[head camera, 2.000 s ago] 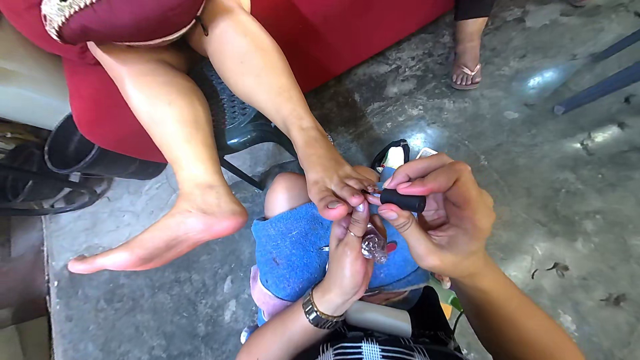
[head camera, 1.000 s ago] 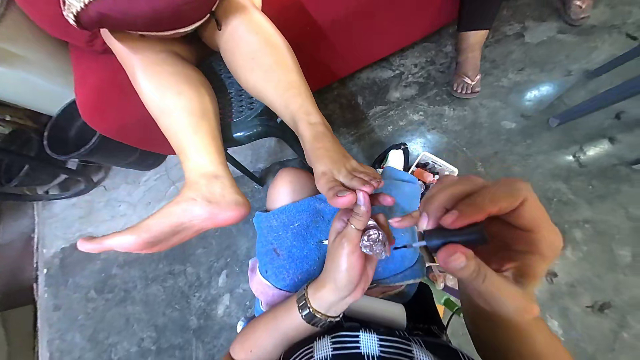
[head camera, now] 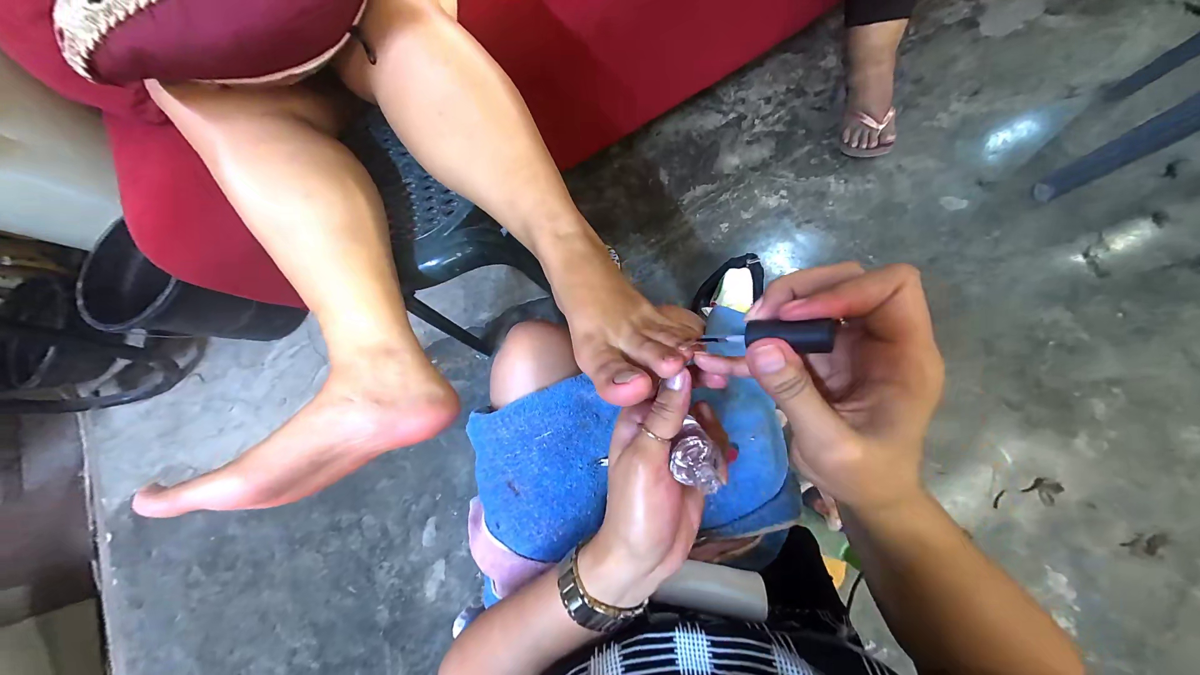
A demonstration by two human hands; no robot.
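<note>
My right hand [head camera: 853, 384] pinches the black cap of a nail polish brush [head camera: 790, 336], with the brush pointing left at the smaller toes of another person's foot [head camera: 614, 328]. Clear polish bottle [head camera: 697, 457] is held in my left hand [head camera: 652, 478], whose thumb and fingers also touch the toes from below. A ring and a metal wristwatch [head camera: 591, 595] are on the left hand and wrist. Beneath the hands a blue towel [head camera: 544, 469] lies over my lap. Whether the brush tip touches a nail is too small to tell.
The person's other bare foot [head camera: 309, 441] extends to the left. Behind are a red sofa [head camera: 637, 66], a dark plastic chair [head camera: 450, 234] and a black bucket [head camera: 187, 291]. Another person's sandalled foot [head camera: 870, 127] stands on the concrete floor, near dark furniture legs [head camera: 1116, 155].
Two seconds ago the brush was at the toes; one second ago my right hand held it to the right, near the bottle. Now it is back at the toes. My left hand keeps the bottle.
</note>
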